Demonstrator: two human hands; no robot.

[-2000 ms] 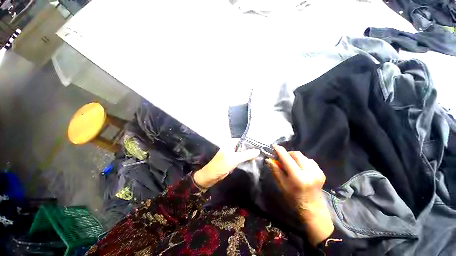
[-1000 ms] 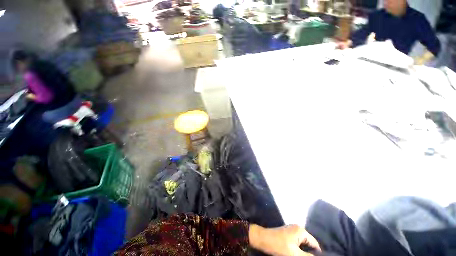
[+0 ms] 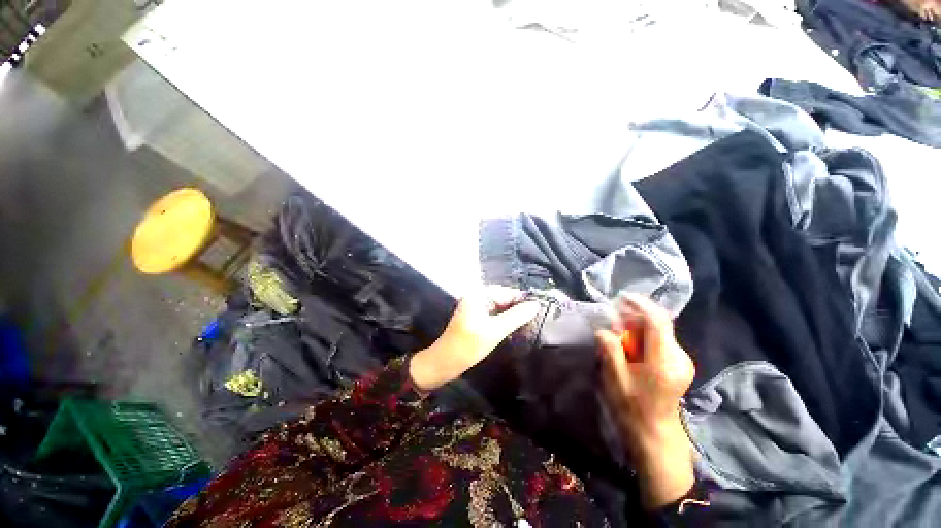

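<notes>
A grey denim garment (image 3: 588, 242) lies over the table's near edge in front of me, crumpled, with stitched seams. My left hand (image 3: 469, 332) pinches a seam of it between thumb and fingers. My right hand (image 3: 648, 373) is a little to the right at the same garment, slightly blurred, closed around an orange-red handle (image 3: 631, 340) that looks like thread snips. The blades cannot be made out. A smooth black fabric panel (image 3: 748, 253) lies to the right of my right hand.
The white table (image 3: 392, 134) spreads ahead. More grey garments (image 3: 851, 206) lie at the right. A round wooden stool (image 3: 173, 231), a dark cloth heap (image 3: 310, 299) and a green crate (image 3: 134, 449) are at the left. Another person's hand (image 3: 923, 8) shows at the top right.
The view has swung back down from the room to the table. Both hands are in view at the garment again. Compared with two seconds ago, more grey cloth is spread out beyond my hands.
</notes>
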